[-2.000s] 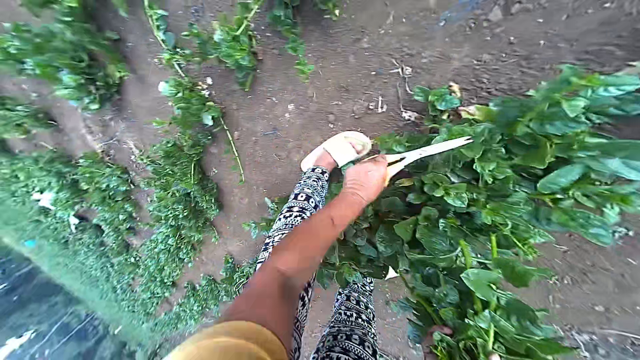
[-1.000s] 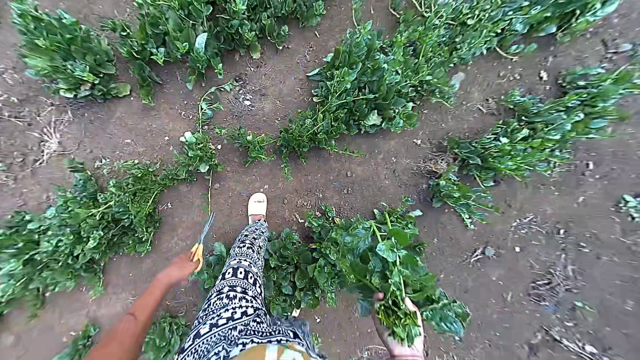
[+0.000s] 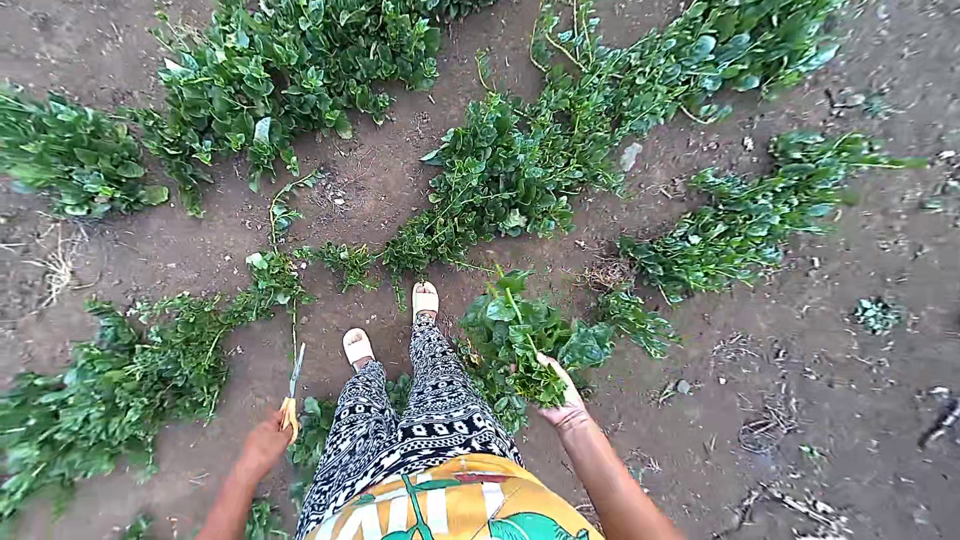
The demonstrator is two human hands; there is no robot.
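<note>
My left hand (image 3: 268,442) grips the orange handles of a pair of scissors (image 3: 295,390), whose metal blades point up and away from me, beside my trouser leg. Over on the right, my right hand (image 3: 562,394) holds a bunch of cut leafy green stems (image 3: 525,337), with the cut ends toward my palm and the leaves spreading forward. Some leaves hide part of the fingers. Low green plants lie just under and beside the bunch, so its lower edge is hard to tell from them.
Rows of leafy plants (image 3: 510,165) run diagonally ahead, with more at the left (image 3: 112,405) and right (image 3: 735,225). A thin trailing vine (image 3: 294,322) lies before the scissors. Brown soil (image 3: 787,352) with dry stalks (image 3: 769,427) extends on the right. My light sandals (image 3: 425,298) stand on soil.
Two seconds ago the scissors were over the plants on the right; now they are at the left, away from that bed. Both sandals now show, where one showed before. The view has swung.
</note>
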